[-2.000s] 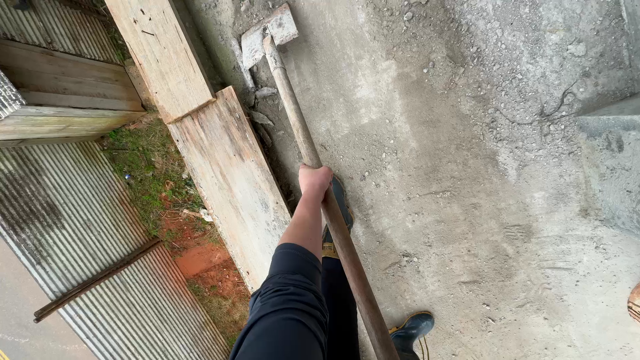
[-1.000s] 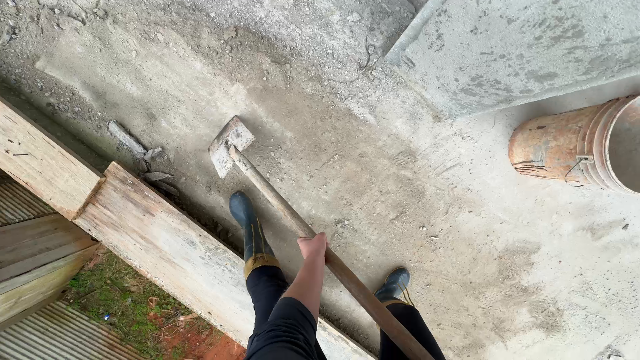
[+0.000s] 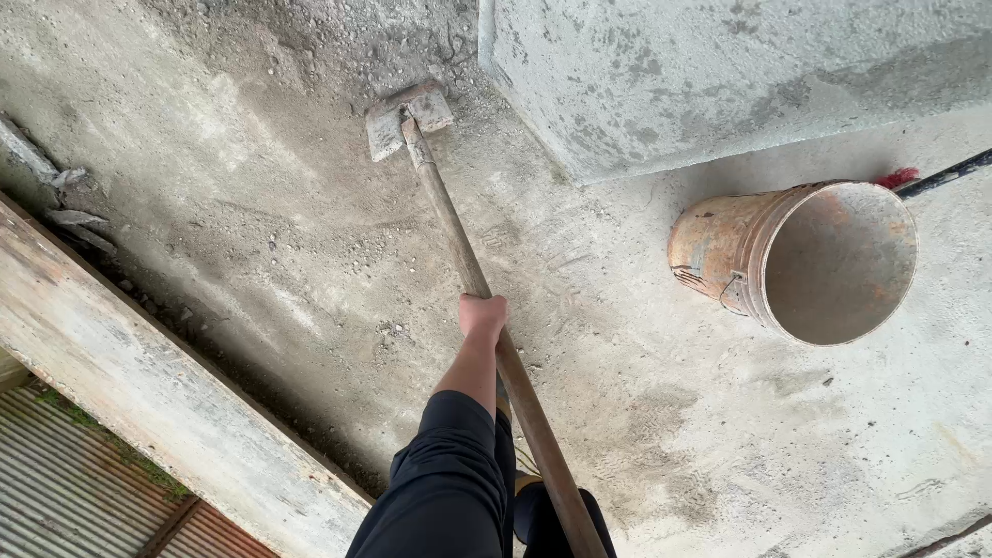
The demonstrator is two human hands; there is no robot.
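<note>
My left hand [image 3: 482,314] is closed around the wooden handle [image 3: 457,236] of a long tool, a hoe or a shovel. Its flat, pale-crusted metal blade [image 3: 409,116] rests on or just above the gritty concrete floor, at upper centre, close to the corner of a grey concrete block. From the blade, the handle slants down past my dark sleeve and leaves the frame at the bottom. My right hand is out of view. Loose grit [image 3: 356,252] lies on the floor left of the handle.
A stained plastic bucket [image 3: 713,244] lies or stands at right, its mouth toward me. The concrete block [image 3: 697,85] fills the upper right. A timber board [image 3: 163,387] edges the floor at lower left, beside corrugated sheeting [image 3: 70,473]. Broken chunks [image 3: 27,147] lie at far left.
The view has swung and moved rightward, bringing in the bucket and more of the block. The tool's blade has gone from beside the timber board to near the block's corner. My left hand keeps its hold.
</note>
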